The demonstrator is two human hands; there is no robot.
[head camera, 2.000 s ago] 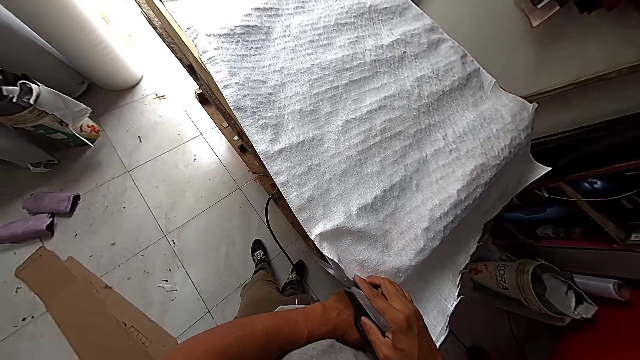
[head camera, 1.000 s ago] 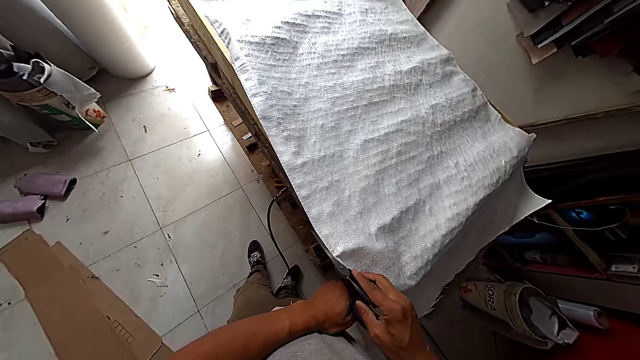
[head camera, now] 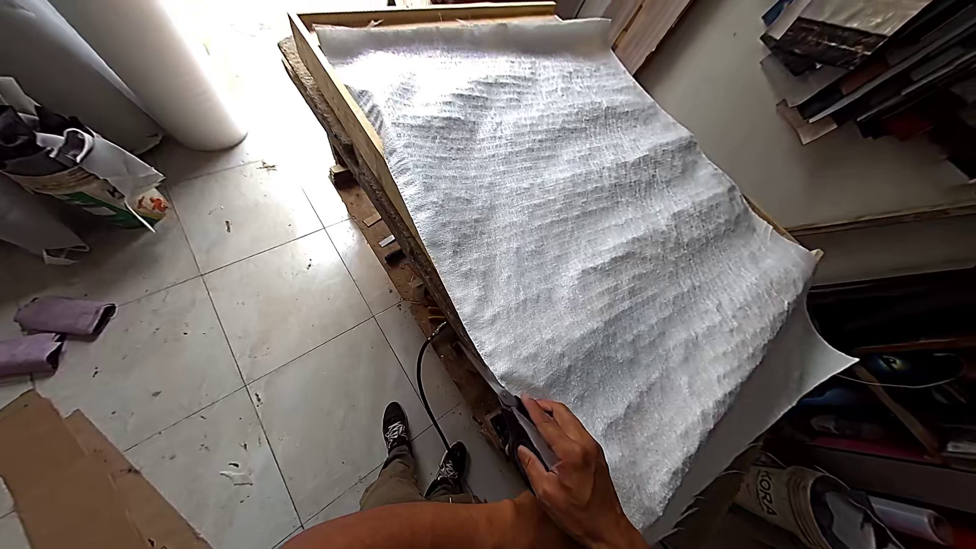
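A large white textured fabric sheet (head camera: 579, 221) lies over a wooden frame (head camera: 366, 130), with faint ripples across it. Its lower right part hangs past the frame and ends in a pointed corner. My right hand (head camera: 572, 457) is closed around dark-handled scissors (head camera: 526, 435) at the sheet's lower left edge. The blades meet the fabric near that edge; how far they are apart cannot be told. My left forearm (head camera: 427, 526) comes in from the bottom and its wrist passes beneath my right hand, which hides my left hand.
A black cable (head camera: 421, 374) curves down beside the frame toward my shoes. Cardboard (head camera: 53, 473) and purple rolled pieces (head camera: 65, 316) lie on the tiled floor at left. Large white rolls (head camera: 168, 69) stand at upper left. At lower right is a bucket (head camera: 801, 503) holding scraps, below crowded shelves.
Both hands were visible together at the scissors; now my left hand is hidden behind my right. The view has shifted, showing the frame's far end.
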